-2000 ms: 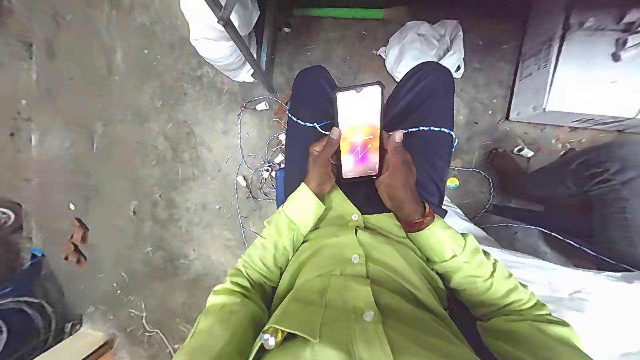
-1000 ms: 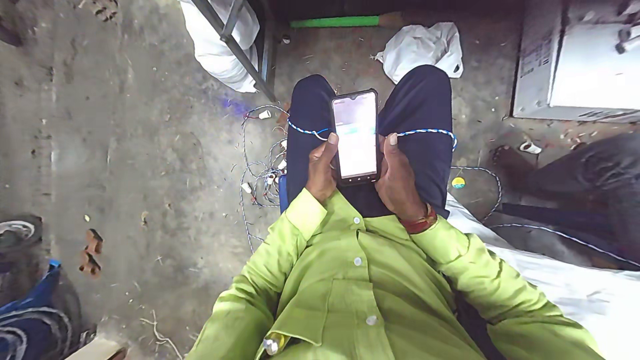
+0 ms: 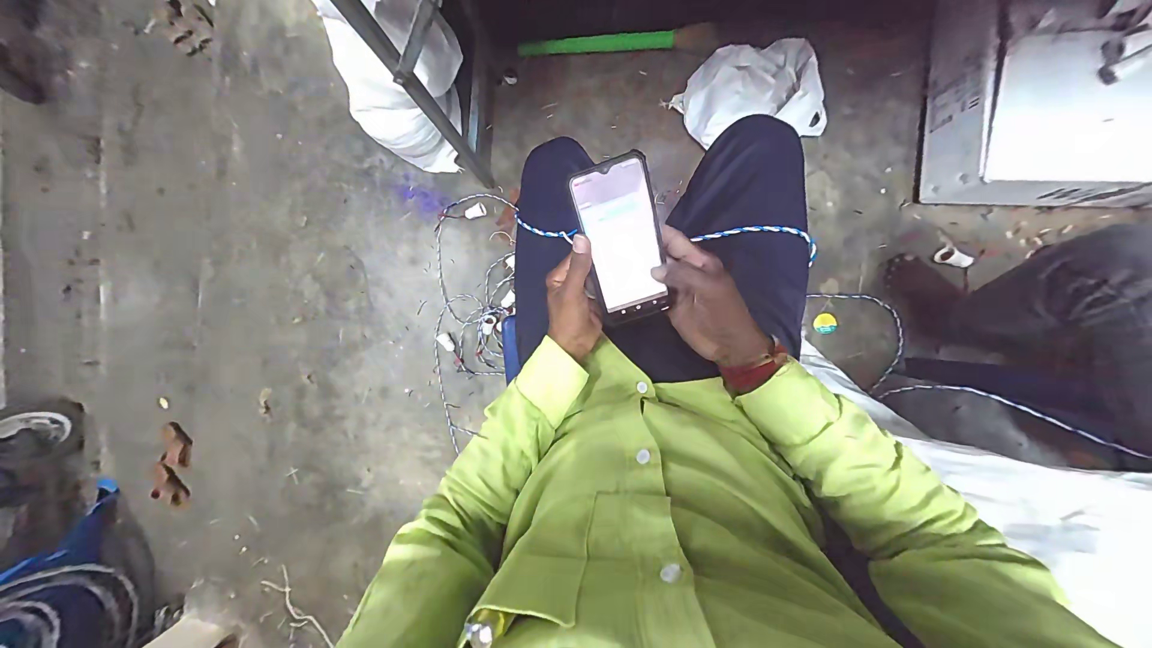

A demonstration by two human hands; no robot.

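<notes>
A smartphone in a dark case (image 3: 621, 236), its screen lit, is held over my lap. My left hand (image 3: 572, 301) grips its left edge, the thumb along the side. At the right edge, my right hand (image 3: 715, 301) touches the phone, its thumb over the lower right of the screen; how firmly it holds is hidden. A blue-and-white twisted cord (image 3: 756, 231) crosses my thighs and passes behind the phone.
Tangled wires with small white fittings (image 3: 490, 319) lie on the floor at left. Beyond my knees are a white plastic bag (image 3: 754, 88) and a metal frame (image 3: 409, 81). A large box (image 3: 958, 108) stands at upper right, white sheeting (image 3: 1035, 513) at lower right.
The phone has tilted, its top leaning left, and its screen now shows a mostly white page instead of a colourful one. My right thumb has moved onto the screen.
</notes>
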